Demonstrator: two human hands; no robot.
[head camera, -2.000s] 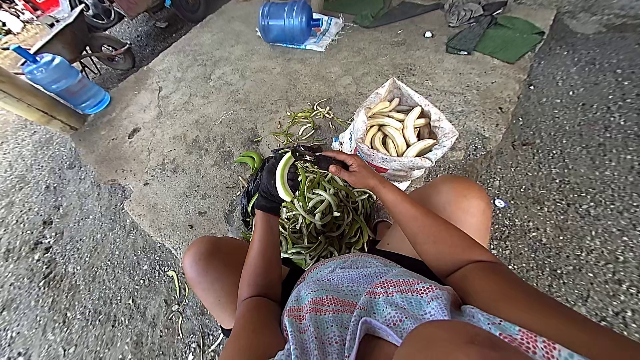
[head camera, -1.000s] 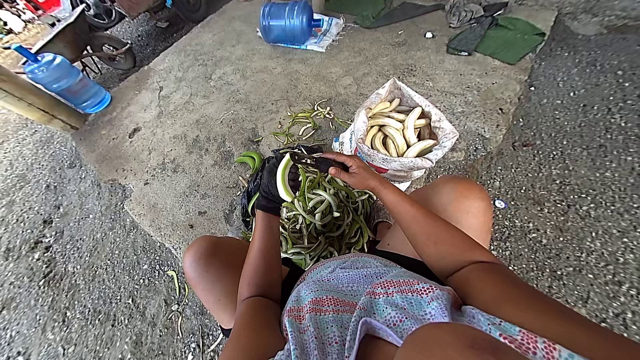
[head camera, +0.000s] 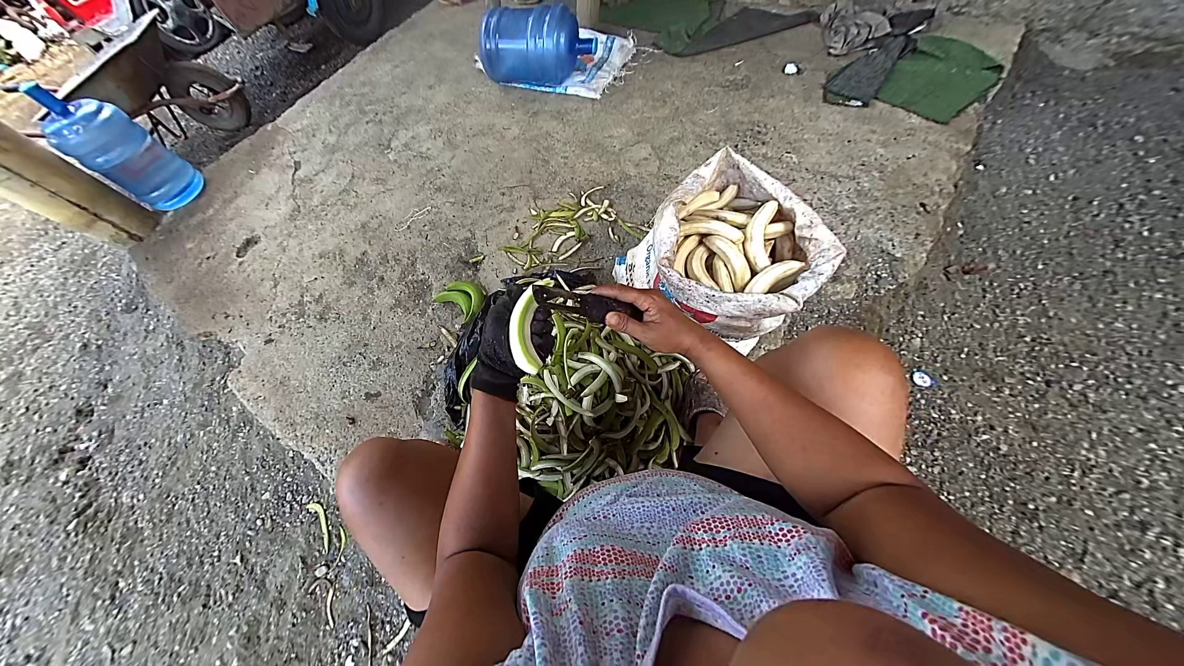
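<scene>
My left hand, in a black glove, grips a green plantain that is partly peeled, with pale flesh showing along it. My bare right hand holds a knife by its dark handle; the blade points left to the top of the plantain. Under both hands lies a big heap of green peel strips between my legs. A woven plastic sack full of peeled plantains stands beyond my right hand. Unpeeled green plantains lie just left of the gloved hand, by a black plastic bag.
Loose peel strips are scattered on the concrete slab. A blue water jug lies at the back and another at the left beside a post. Green cloth lies at the back right, a wheelbarrow back left.
</scene>
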